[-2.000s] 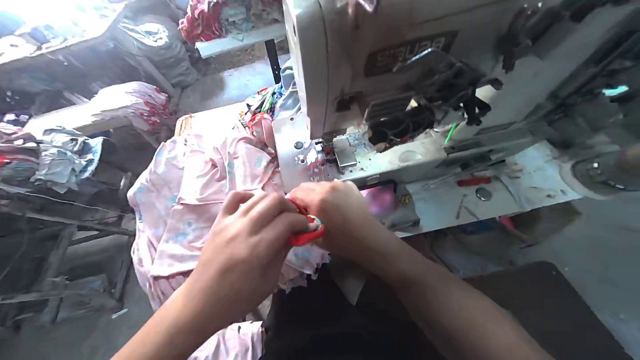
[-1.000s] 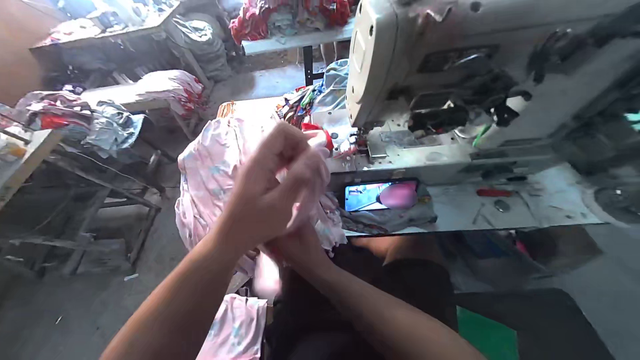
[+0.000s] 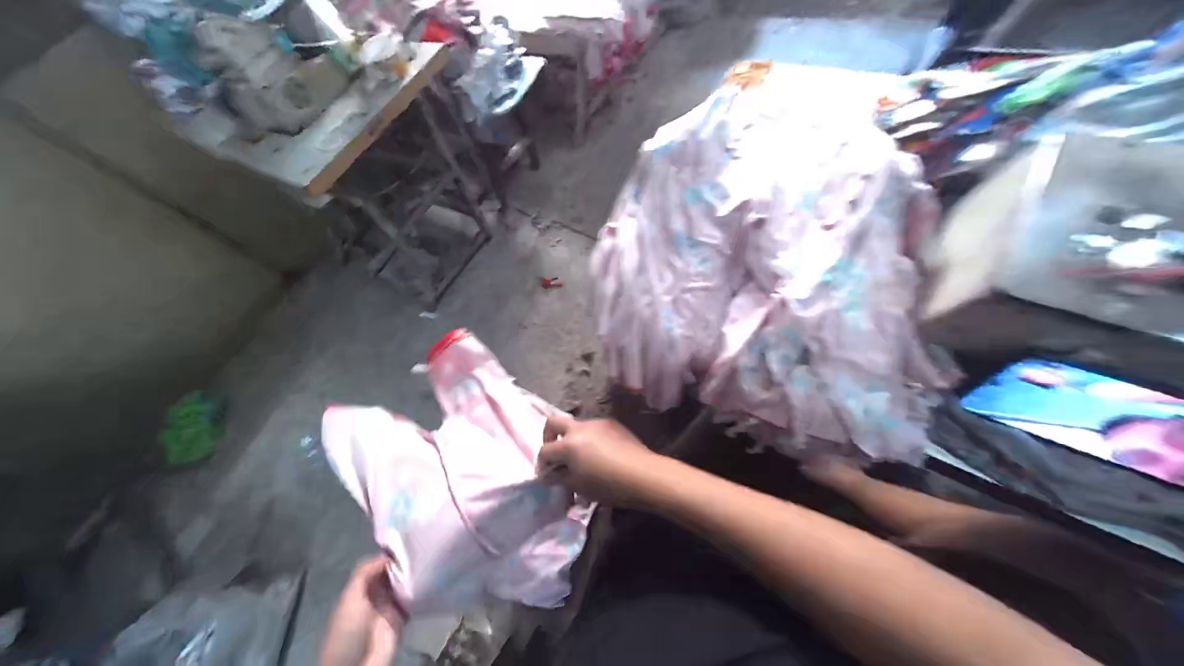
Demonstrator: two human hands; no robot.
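A pale pink printed garment (image 3: 462,481) with red trim at one opening is spread over the floor side, between my two hands. My left hand (image 3: 365,606), at the bottom left and partly cut off by the frame edge, pinches its lower left edge. Its right side is gripped by my right hand (image 3: 587,458), fingers curled into the fabric. Up and to the right of my hands, a heap of similar pink fabric pieces (image 3: 786,259) hangs over a work surface. The picture is blurred, so the garment's exact kind cannot be told.
A table (image 3: 361,120) with a sewing machine (image 3: 268,74) and cloth stands at the upper left. A lit phone (image 3: 1082,416) lies at the right, below part of a machine bed (image 3: 1110,222). A green bundle (image 3: 191,427) rests on the floor by the wall.
My hands have moved left from in front of the sewing machine and now hold the pink garment spread between them. The view has swung left.
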